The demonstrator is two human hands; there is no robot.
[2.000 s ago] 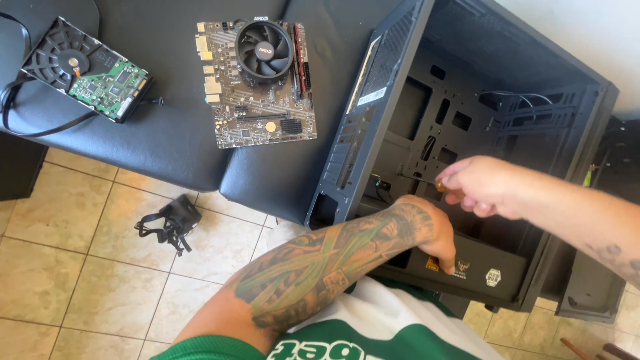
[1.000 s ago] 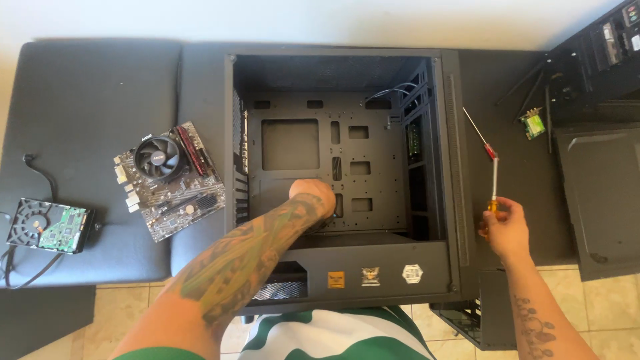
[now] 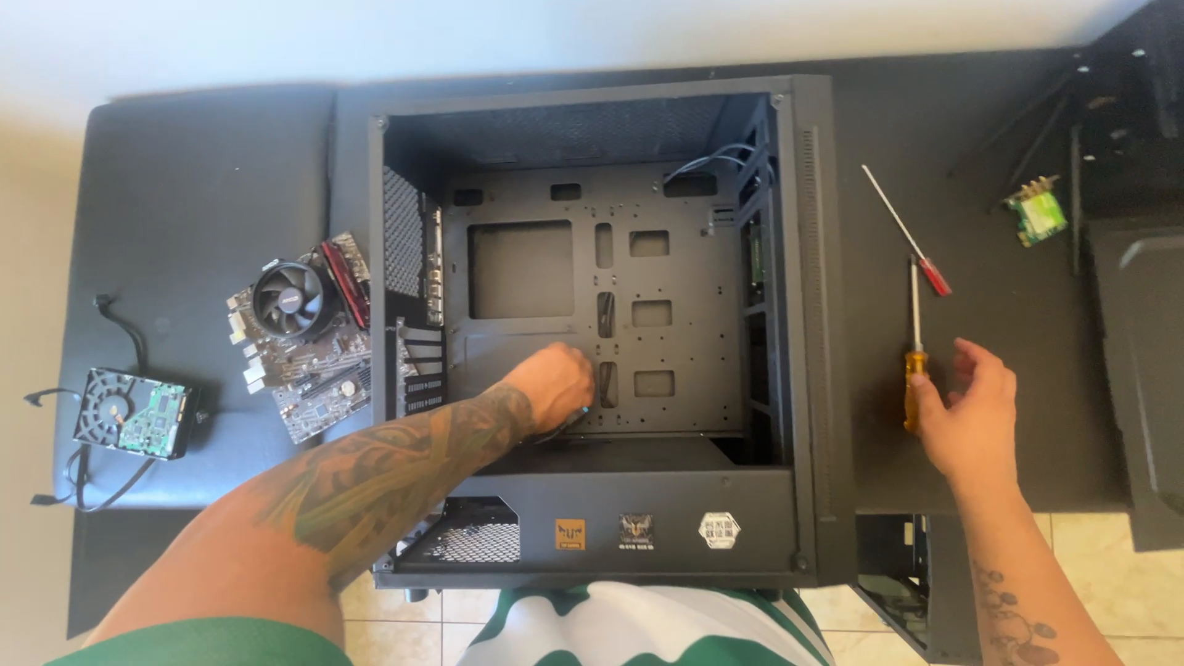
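Inside the open black computer case (image 3: 814,305), my left hand (image 3: 555,388) is low over the back plate, fingers curled around a small dark part that my hand mostly hides. My right hand (image 3: 969,407) is right of the case, fingers spread, its thumb touching the amber handle of a screwdriver (image 3: 914,393) that lies on the black padded surface. A red-handled screwdriver (image 3: 934,276) lies just above that one's tip. Left of the case lies a motherboard (image 3: 314,370) with a round black CPU cooler (image 3: 289,299) and a red memory module (image 3: 346,282).
A hard drive (image 3: 139,413) with dark cables lies at the far left of the black padded surface (image 3: 203,185). A small green circuit board (image 3: 1038,215) and a dark panel (image 3: 1142,370) are at the right. Thin cables (image 3: 712,162) hang inside the case's upper right.
My right hand has gone from inside the case to its right, and the amber screwdriver it held now lies down with my fingers spread. The view has shifted to face the case squarely.
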